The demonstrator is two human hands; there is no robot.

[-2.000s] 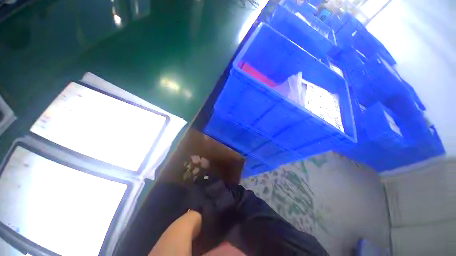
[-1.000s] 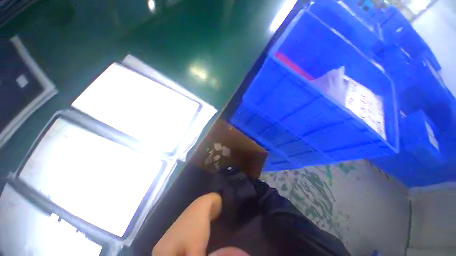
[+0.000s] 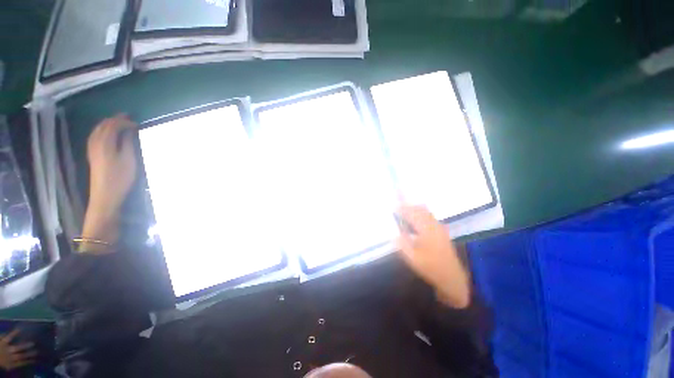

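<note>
Three lit tablets with white glare lie side by side on pale sheets: the left tablet (image 3: 207,199), the middle tablet (image 3: 325,177) and the right tablet (image 3: 432,148). My left hand (image 3: 111,166) is bare, with curled fingers at the upper left corner of the left tablet, over a dark area beside it. My right hand (image 3: 434,255) is bare and slightly blurred. Its fingertips are at the lower edges where the middle and right tablets meet. The frame does not show whether either hand grips a tablet edge.
Dark and grey tablets (image 3: 303,21) lie on pale sheets along the back of the green mat (image 3: 562,103). A dark tablet with shiny film (image 3: 16,214) is at far left. Blue crates (image 3: 584,288) stand at lower right. Another person's hand (image 3: 15,351) shows at lower left.
The view has swung left from the crates to the lit tablets. My left hand now shows at their left side. A bare hand that was low by the bench edge is now at the tablets' lower edges.
</note>
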